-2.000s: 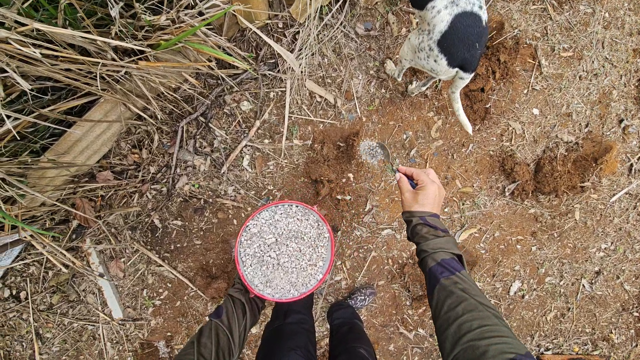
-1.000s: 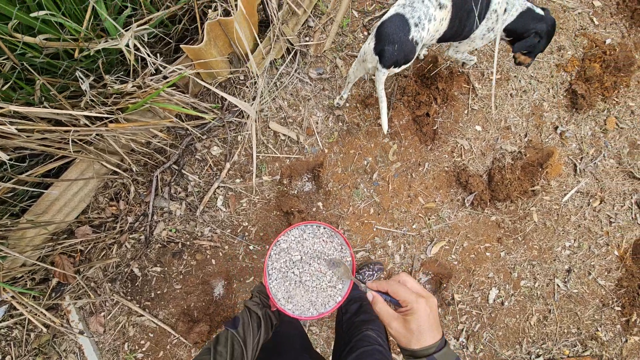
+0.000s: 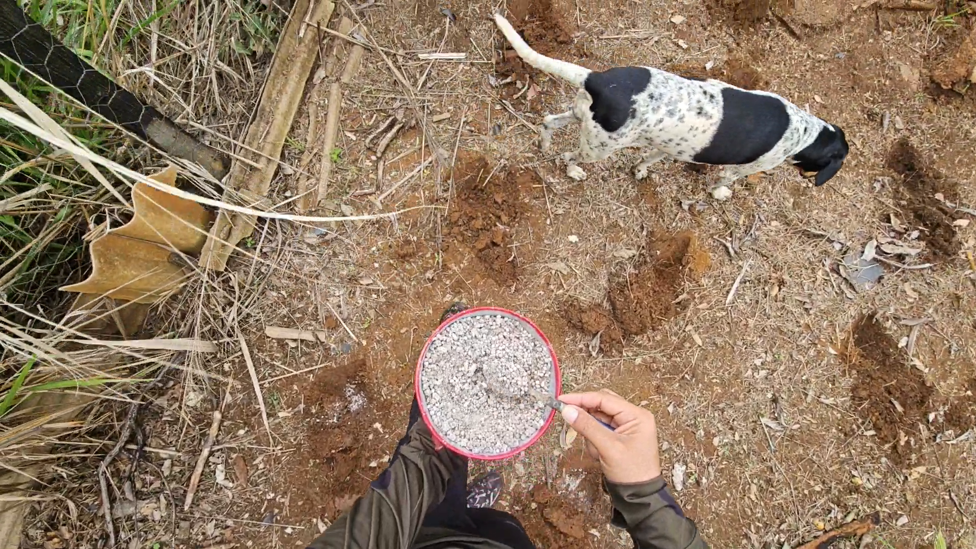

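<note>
A round container with a red rim (image 3: 555,358), full of pale grey granules (image 3: 473,374), is held in front of my body. Granules cover most of the bowl of a spoon (image 3: 543,398) inside the right part of the container. My right hand (image 3: 621,438) grips the spoon's handle between thumb and fingers, just outside the rim. The left sleeve (image 3: 400,488) reaches up to the container's underside; my left hand is hidden beneath it, so its grip does not show.
A black and white dog (image 3: 686,122) stands at the upper right. Several dug patches of loose red soil (image 3: 648,290) lie around. Dry grass, a wooden plank (image 3: 267,130), a curved brown sheet (image 3: 145,244) and wire mesh (image 3: 84,84) are at the left.
My right hand has come back from over the ground to the container, and the spoon has sunk into the granules. The dog has walked to the right. The view has shifted.
</note>
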